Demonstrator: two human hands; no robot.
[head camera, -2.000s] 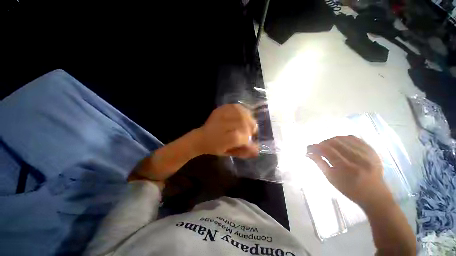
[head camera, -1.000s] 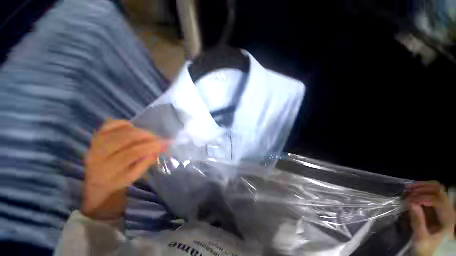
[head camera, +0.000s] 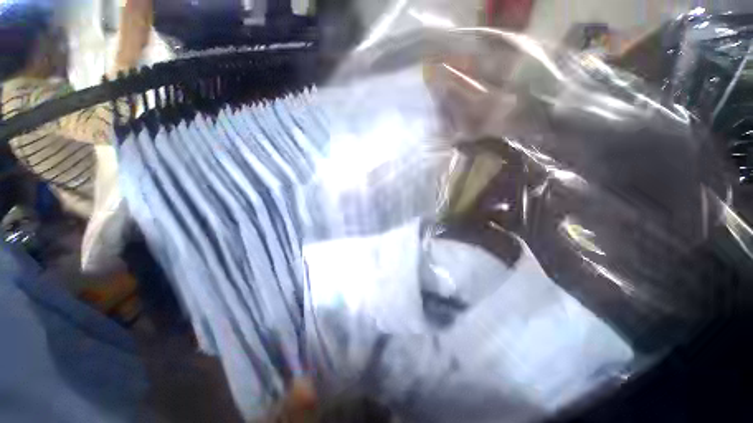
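A clear poly bag (head camera: 611, 173) spreads across the upper centre and right, its shiny film over a light-blue collared shirt (head camera: 537, 330) at the lower centre. The shirt's collar is open around a dark neck gap. The hanger hook is hidden or too blurred to tell. A small blurred orange patch, seemingly part of my left hand (head camera: 300, 398), shows at the bottom edge beside the shirts; its grip cannot be made out. My right hand cannot be made out.
Unbagged light-blue shirts (head camera: 223, 215) hang in a dense row at left from a dark rail (head camera: 58, 107) with black hooks. A person in white (head camera: 101, 198) stands behind it. Dark garments under plastic (head camera: 731, 91) are at upper right.
The view has swung up towards the rail. The bag, earlier stretched between both hands below the collar, now spreads above and over the shirt. The hands have mostly left the view.
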